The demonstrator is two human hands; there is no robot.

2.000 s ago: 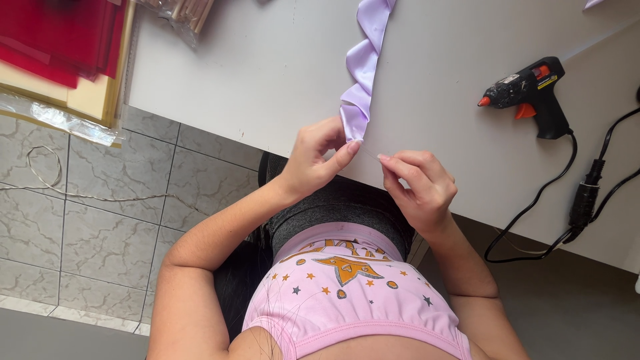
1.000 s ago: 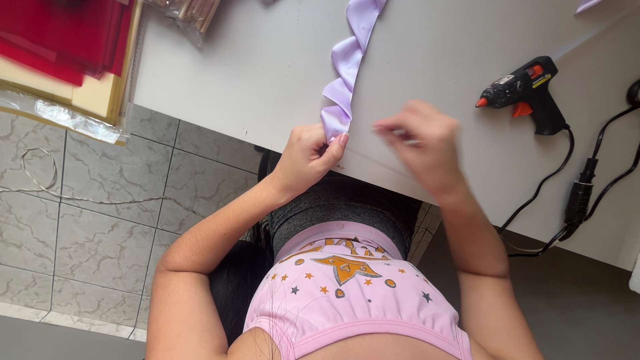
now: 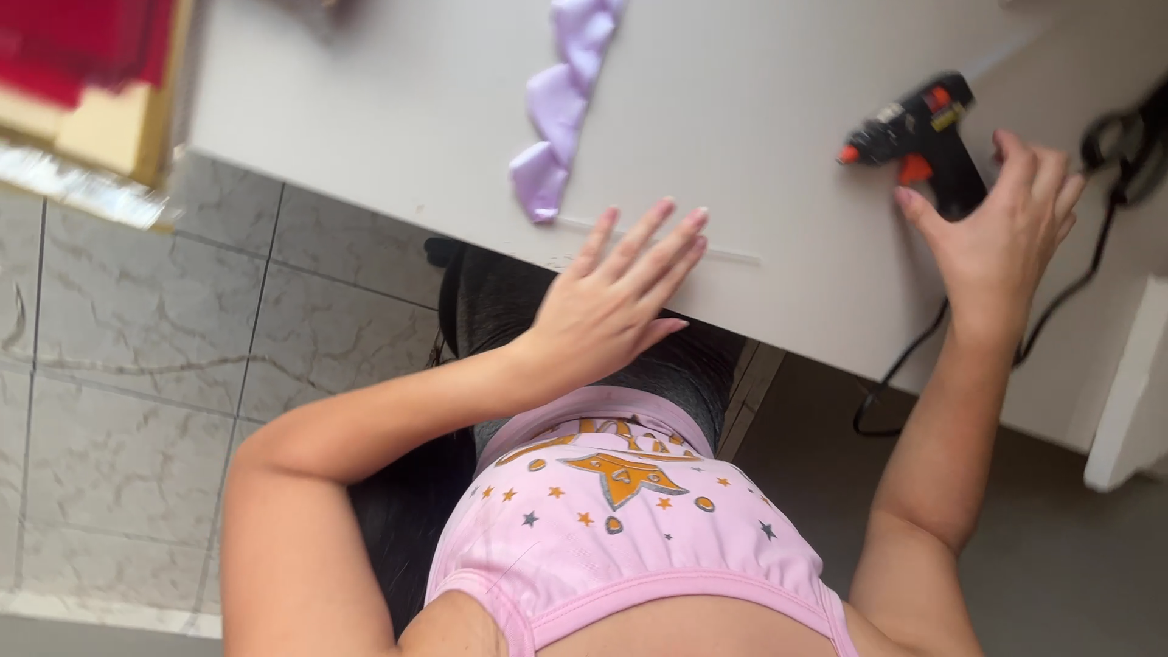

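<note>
A folded lilac satin ribbon (image 3: pixel 555 114) lies on the white table, its lower end close to the front edge. Just right of that end, my left hand (image 3: pixel 625 287) is spread flat with its fingers apart, over the table edge and holding nothing. A thin pale strip or thread runs from the ribbon's end under or past my fingertips to the right. At the right, my right hand (image 3: pixel 999 205) curves around the handle side of a black hot glue gun (image 3: pixel 922 132) with orange nozzle and trigger, thumb and fingers apart; it has not closed on the handle.
Red sheets (image 3: pixel 82 41) in clear packaging lie at the upper left. A black cord (image 3: pixel 1086 274) runs down behind my right hand, and black-handled scissors (image 3: pixel 1109 141) seem to lie at the far right. The white tabletop (image 3: pixel 392 119) ends above my lap; tiled floor shows at left.
My left hand has let go of the ribbon's lower end and opened beside it. My right hand has moved right, to the glue gun. The ribbon now rests on the table.
</note>
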